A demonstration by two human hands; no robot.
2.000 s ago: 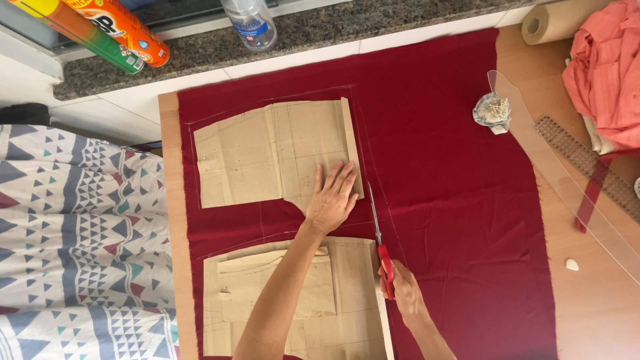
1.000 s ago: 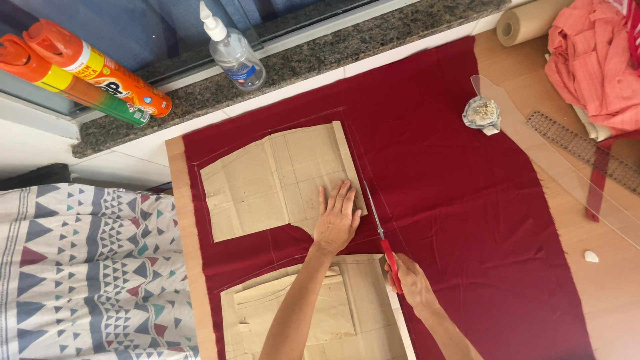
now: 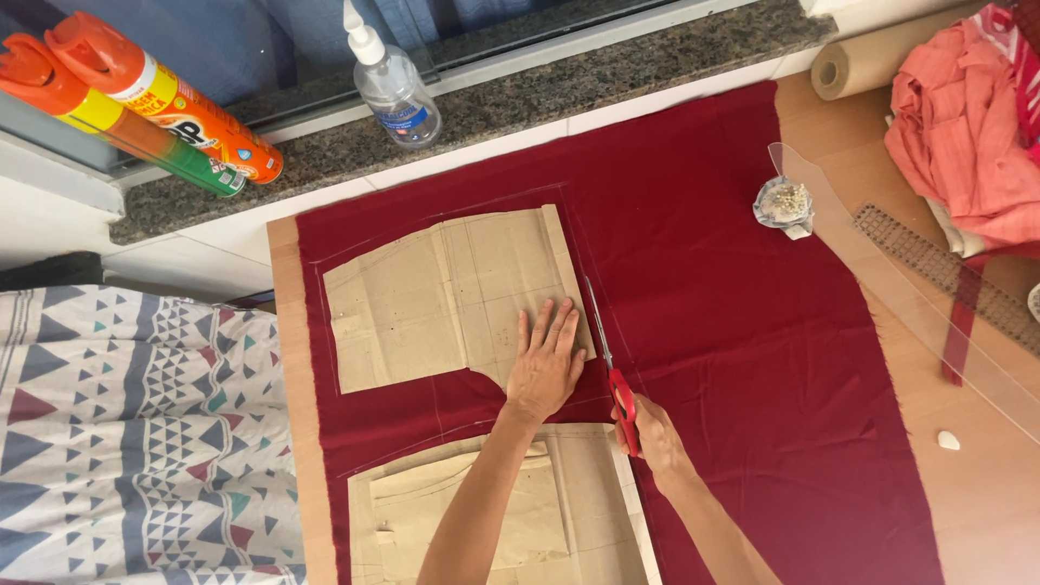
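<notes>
Dark red fabric [image 3: 731,325] lies over a wooden table, with chalk lines drawn on it. My left hand [image 3: 546,361] presses flat, fingers spread, on the lower right corner of a brown paper pattern piece [image 3: 406,301]. Just right of that piece, my right hand [image 3: 646,431] grips the red handles of a pair of scissors [image 3: 621,398]. The blades point away from me along the pattern's right edge, beside a chalk line. Whether they are parted is hard to tell. A second paper pattern piece [image 3: 597,496] lies nearer, partly under my left forearm, with a smaller folded paper on it.
A pincushion with pins [image 3: 784,205], a clear curved ruler [image 3: 902,280], a perforated ruler [image 3: 934,252] and tailor's chalk [image 3: 948,440] lie rightward. Beyond are a paper roll [image 3: 877,61] and coral cloth [image 3: 959,138]. Spray cans [image 3: 195,122] and a pump bottle [image 3: 398,97] stand on the granite sill.
The view has shifted, showing more of the sill and window. My left hand stays on the upper pattern piece, and my right hand still holds the scissors beside it.
</notes>
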